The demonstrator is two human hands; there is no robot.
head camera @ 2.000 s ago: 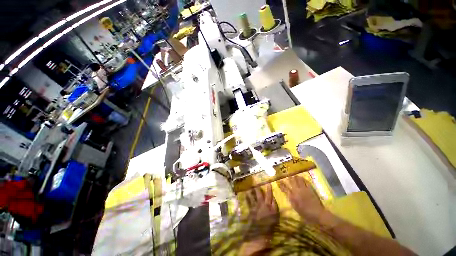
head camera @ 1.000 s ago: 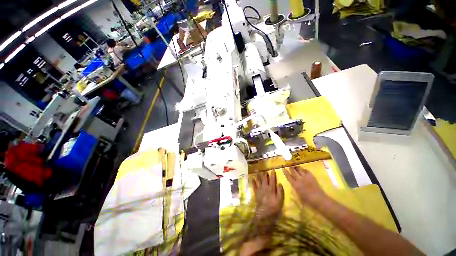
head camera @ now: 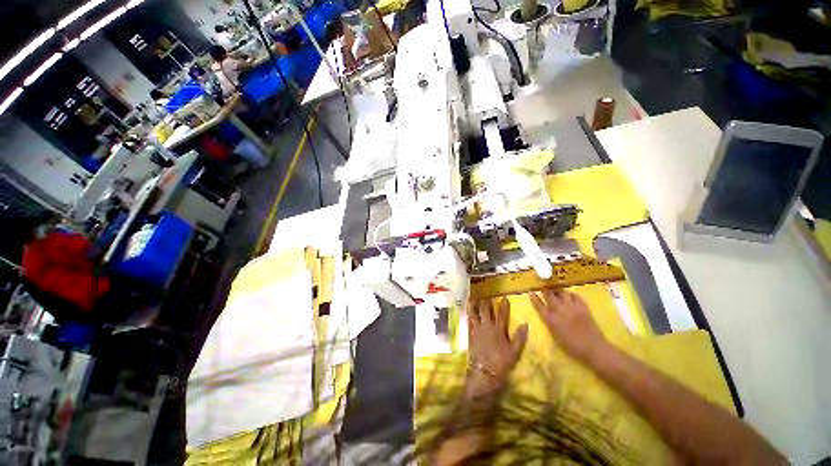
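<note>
A large yellow panel (head camera: 583,387) lies flat in front of the white sewing machine (head camera: 424,136). A long brown-gold strip (head camera: 547,278) runs across it, in front of the metal clamp assembly (head camera: 528,227). My left hand (head camera: 493,344) lies flat on the panel with fingers spread, tips near the strip. My right hand (head camera: 569,326) also lies flat on the panel, to the right, tips near the strip. Neither hand grips anything. Dark blurred strands cover part of my left forearm and the panel's lower part.
White-backed pieces (head camera: 260,350) with yellow edges are stacked left of the machine. A grey screen in a white frame (head camera: 758,187) stands on the right table. A small brown spool (head camera: 603,113) stands behind. A person (head camera: 225,71) sits far off at the upper left.
The view has shifted, so the machine and table sit farther right and higher. My left hand's thumb is now spread wider from its fingers. Both hands stay on the panel by the strip.
</note>
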